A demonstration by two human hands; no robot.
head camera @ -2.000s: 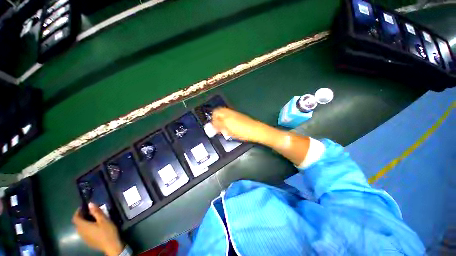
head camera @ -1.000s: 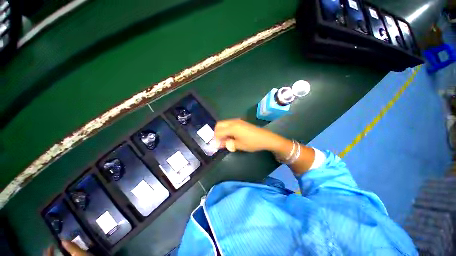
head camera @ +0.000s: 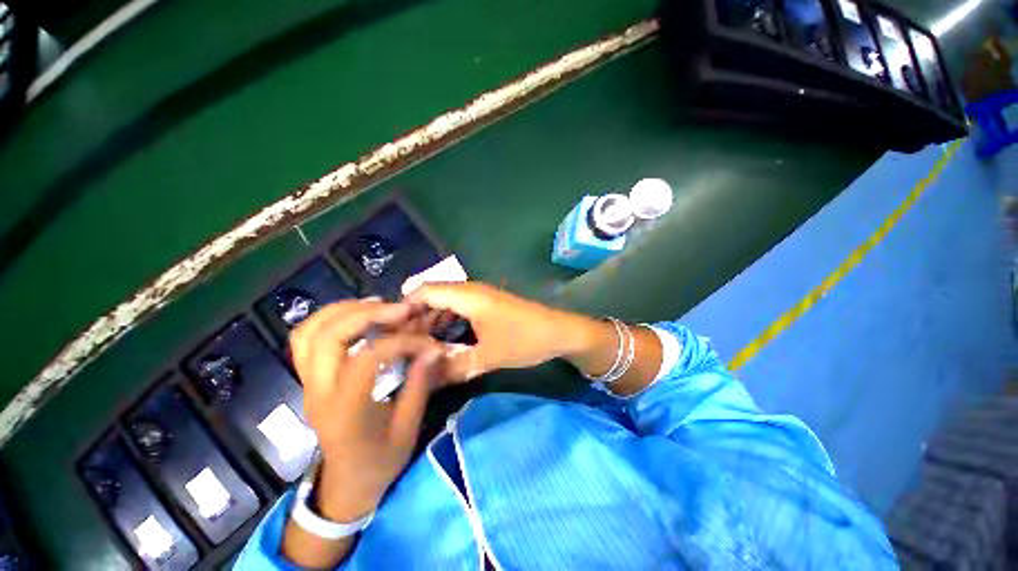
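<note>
My left hand (head camera: 363, 385) and my right hand (head camera: 491, 323) meet over the right end of the black phone tray (head camera: 326, 254), with fingertips close together or touching. A white piece (head camera: 435, 274), seemingly the wiping cloth, sticks out above my right hand's fingers. What my left fingers grip is hidden. The tray holds dark phones side by side. The rightmost phone (head camera: 376, 254) shows its camera end; its lower end is behind my hands. The second phone from the right is mostly covered. The middle phone (head camera: 240, 385) and the two left ones show white labels.
A light-blue bottle (head camera: 580, 240) with its round white lid open stands right of the tray. Stacked black trays (head camera: 781, 84) with phones sit at the upper right. A chipped pale rail (head camera: 368, 167) runs behind the tray. Blue floor with a yellow line lies at the right.
My left hand has moved from the tray's left end to meet my right hand over the right end. The white piece now shows above my right fingers. The view has shifted slightly.
</note>
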